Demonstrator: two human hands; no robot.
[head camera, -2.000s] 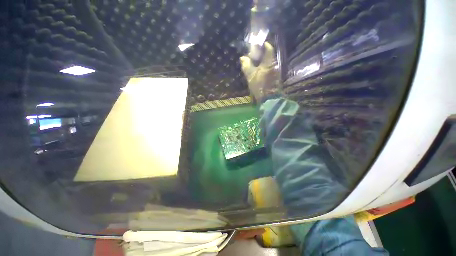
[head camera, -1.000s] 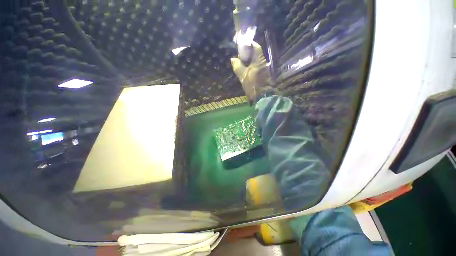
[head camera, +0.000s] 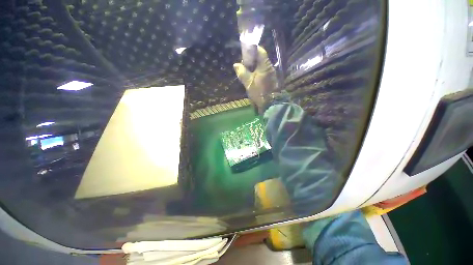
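Observation:
Through the window, a green circuit board (head camera: 246, 143) with dense silvery parts lies over the green mat (head camera: 207, 178), slightly tilted in view. Whether it rests flat or is raised, I cannot tell. My right hand (head camera: 258, 77), in an off-white glove, is above and beyond the board. It is closed around the lower end of a grey-white air nozzle (head camera: 249, 18) hanging from above; glare hides part of the grip. My blue right sleeve passes beside the board's right edge. My left hand is not in view.
A cream panel (head camera: 140, 142) slants left of the mat. Black bumpy foam (head camera: 140, 36) lines the cabinet. A white folded bundle (head camera: 174, 252) lies on the front ledge. A yellow cuff (head camera: 285, 237) is beside my arm. A dark screen (head camera: 446, 132) is on the right housing.
The view has shifted right, so the cabinet and board appear farther left and more of the screen shows. My right hand stays closed around the nozzle above the board.

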